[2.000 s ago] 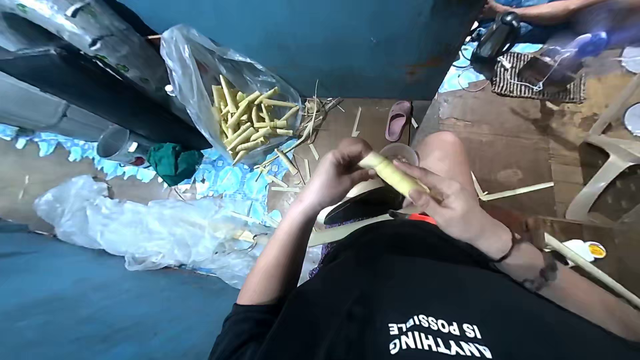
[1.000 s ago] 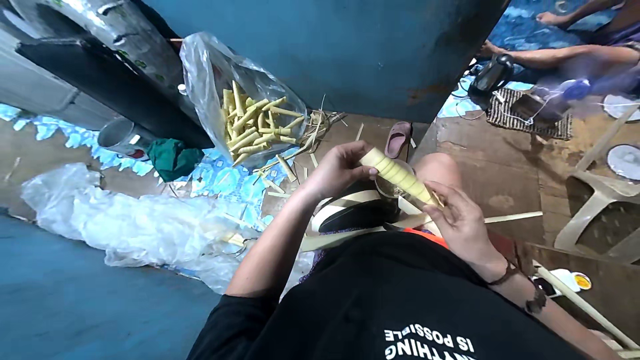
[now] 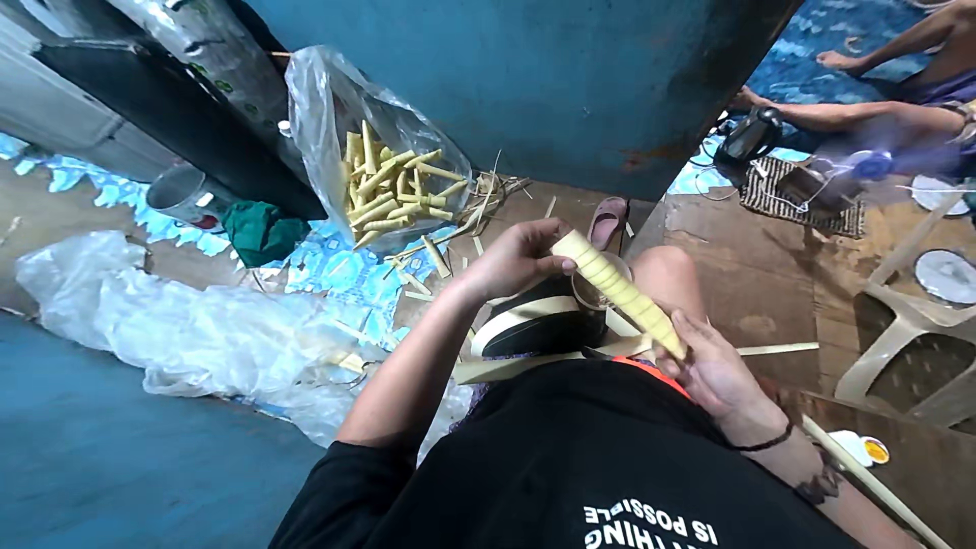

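A pale yellow cone of spirally wrapped leaf strip lies slantwise between my two hands, its wide end up and to the left. My left hand grips the wide end with thumb and fingers. Around the narrow lower end, my right hand has its fingers closed, palm partly up. Beneath the cone a round container is partly hidden. Loose pale strips lie across my lap. Similar cones fill a clear plastic bag ahead on the left.
A pink shoe rests on the floor beyond my knee. Crumpled plastic sheeting, a clear bucket and a green cloth are at the left. A plastic chair stands at the right. Another person's legs show at the upper right.
The cone has turned so that more of its wrapped length shows between my hands. My left hand has moved from its middle part toward the wide end.
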